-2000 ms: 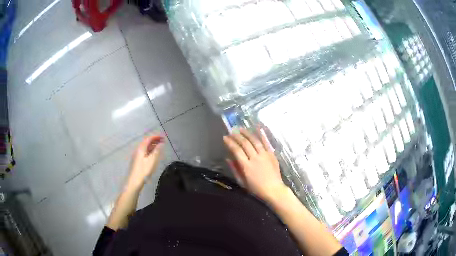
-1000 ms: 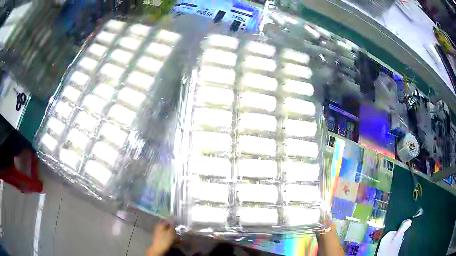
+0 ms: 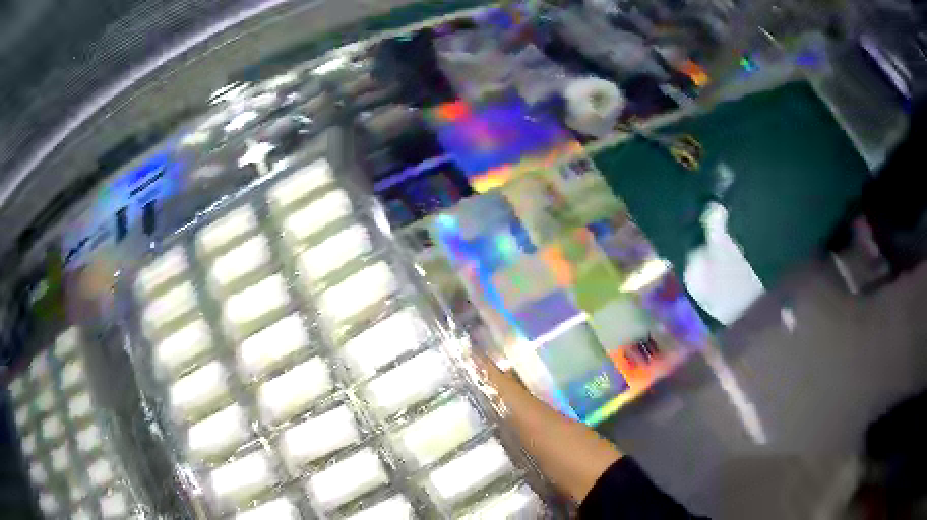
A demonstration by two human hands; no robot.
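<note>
A large clear blister tray (image 3: pixel 183 469) with rows of white plastic housings (image 3: pixel 287 384) fills the lower left and middle. The housings look overexposed. My right hand (image 3: pixel 494 378) is at the tray's right edge, seeming to grip the rim; its fingertips are blurred and partly lost in the shine. My left hand is not in view.
Another filled tray (image 3: pixel 63 432) lies at far left. Holographic printed sheets (image 3: pixel 554 274), a white roll or tub (image 3: pixel 594 106), scissors (image 3: pixel 686 151), a green mat (image 3: pixel 783 173) and a white paper or bag piece (image 3: pixel 722 274) lie rightward. Dark clothing shows at the right edge.
The view has swung toward the right of the bench. The near tray now appears slanted and lower left. My right hand has shifted up along its side; my left hand has left the picture.
</note>
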